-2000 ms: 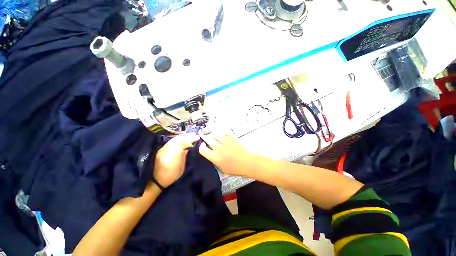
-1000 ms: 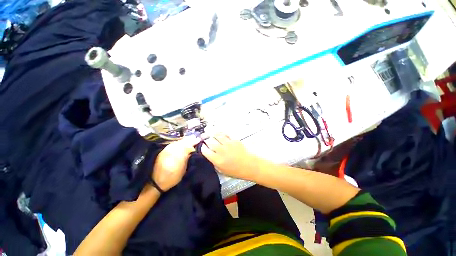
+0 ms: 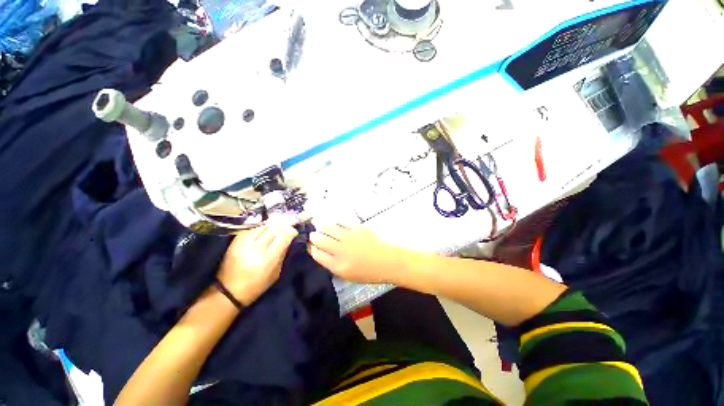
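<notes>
The dark navy garment (image 3: 119, 262) spreads left of the sewing machine and over the lap. My left hand (image 3: 258, 258) pinches its narrow edge (image 3: 304, 231) just in front of the presser foot (image 3: 278, 202). My right hand (image 3: 345, 252) holds the same edge from the right, its fingertips close to the left ones. The exact needle point is too small to make out. The white sewing machine head (image 3: 333, 95) with its blue stripe lies beyond both hands.
Black-handled shears (image 3: 456, 178), a red slim tool (image 3: 504, 198) and a short red-orange stick (image 3: 540, 158) lie on the white table (image 3: 397, 226) right of the needle. A navy pile (image 3: 635, 262) sits at right by a red container (image 3: 695, 155). A grey post (image 3: 119, 107) stands at the head's left end.
The view has shifted, so the machine and tools appear farther left. Both hands still hold the fabric edge; a small dark fold now shows more clearly between their fingertips.
</notes>
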